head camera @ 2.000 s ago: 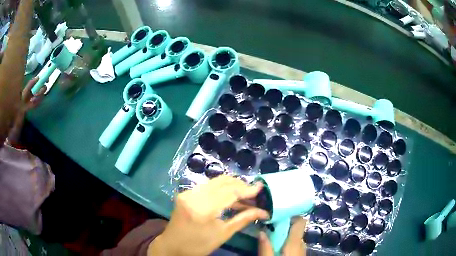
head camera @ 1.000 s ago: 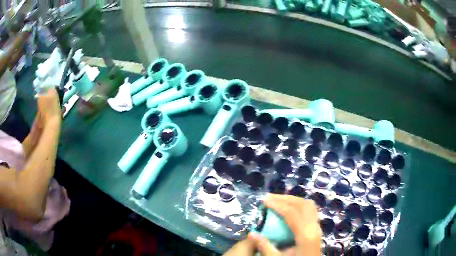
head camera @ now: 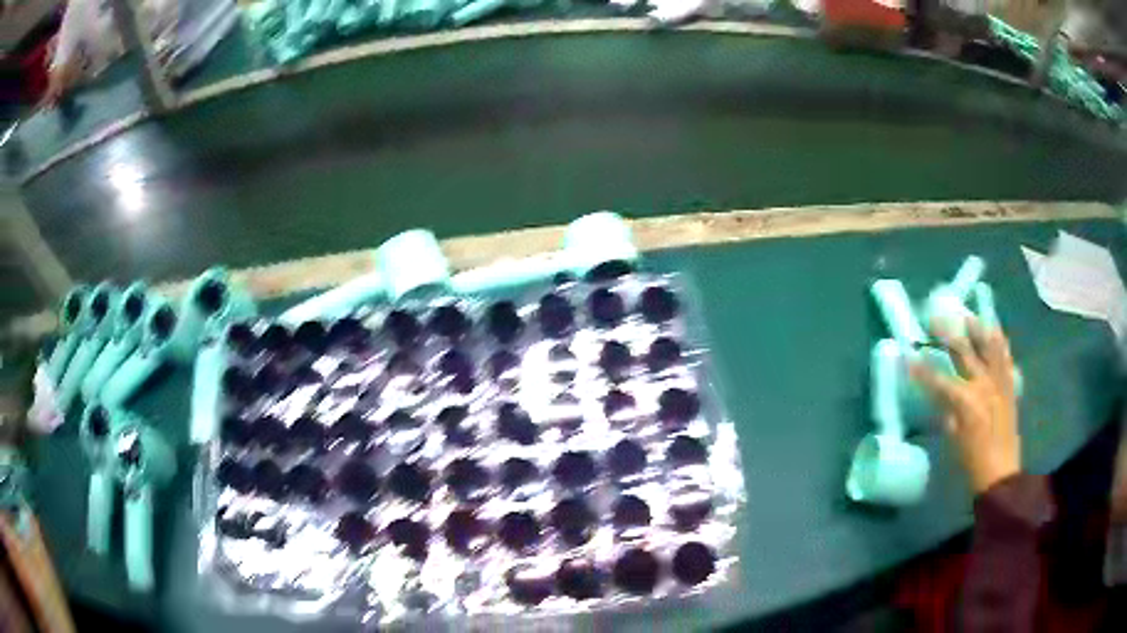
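My right hand (head camera: 976, 402) is at the right, fingers apart over loose teal handheld bodies (head camera: 890, 470). The fingertips overlap one; I cannot tell if they touch it. A blurred skin-coloured shape (head camera: 31, 556) is cut off at the left edge beside a bit of teal; I cannot tell whether it is my left hand. The shiny clear blister tray (head camera: 309, 581) holds rows of round dark caps (head camera: 637, 569). Teal units with dark round centres (head camera: 139, 507) are grouped left of it. Two teal bodies (head camera: 414, 262) lie behind it.
A dark green conveyor belt (head camera: 519, 148) with a pale edge rail (head camera: 791, 226) runs behind the green bench. Teal parts (head camera: 358, 25) are heaped beyond it. A white paper sheet (head camera: 1075, 275) lies at the far right of the bench.
The view has swung right, so the tray and units appear further left. The teal body is no longer held over the tray. My right hand has moved right to the loose bodies.
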